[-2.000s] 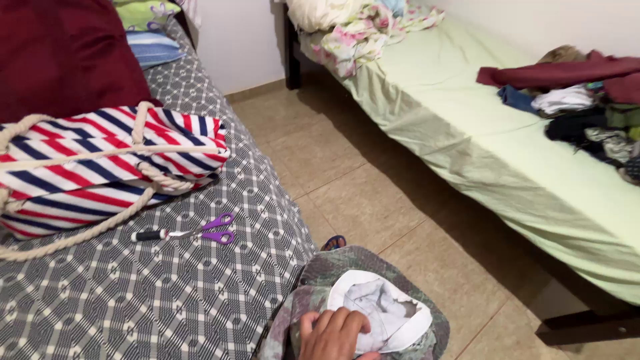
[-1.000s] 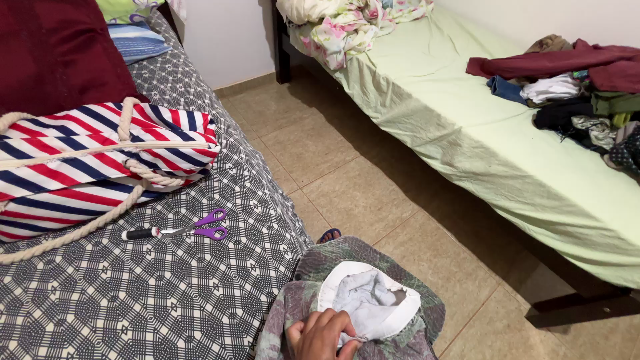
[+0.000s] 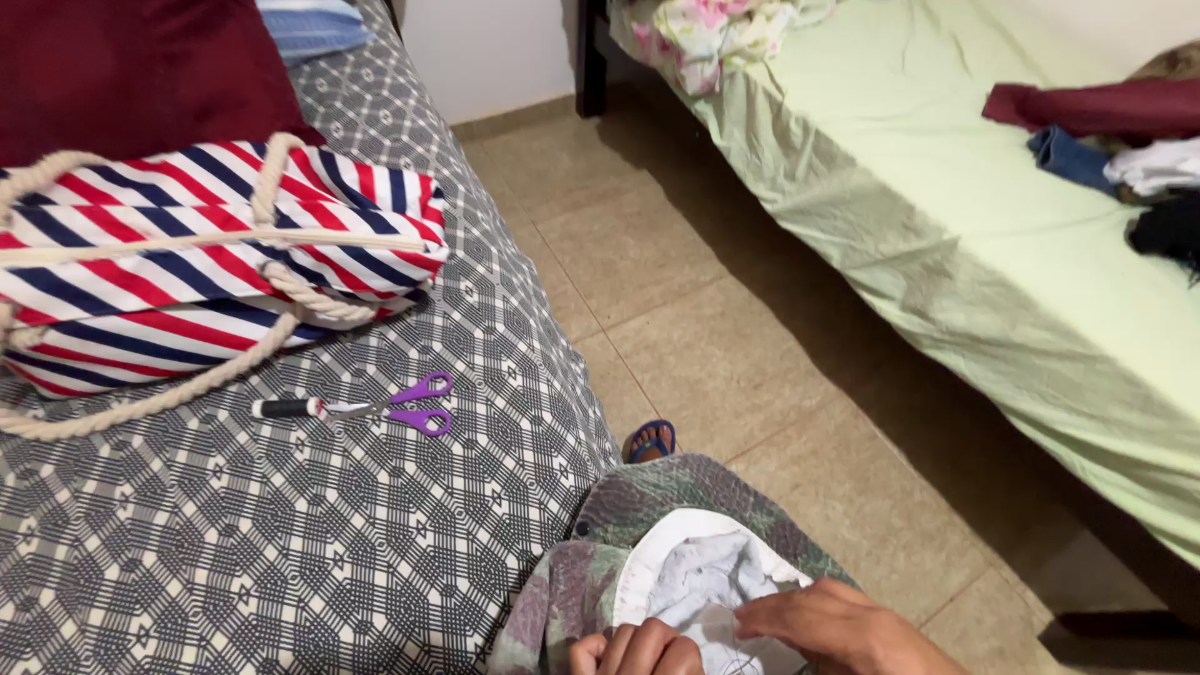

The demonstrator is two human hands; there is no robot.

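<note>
A camouflage-patterned cloth hat with a white inner band and pale lining lies upturned at the bottom of the head view. My left hand has its fingers curled over the near left edge of the band, gripping it. My right hand reaches in from the right over the lining, its fingertips close to the left hand; whether it pinches something is unclear. Thin dark thread seems to show on the lining between the hands. Purple-handled scissors and a spool of black thread lie on the patterned bedspread to the left.
A striped bag with rope handles and a dark red cloth item rest on the left bed. Across the tiled floor stands a bed with a pale green sheet, clothes piled on it. A foot in a flip-flop shows beyond the hat.
My right hand has come into view over the hat's lining, where the earlier frames show only one hand at the near band. The view has shifted somewhat.
</note>
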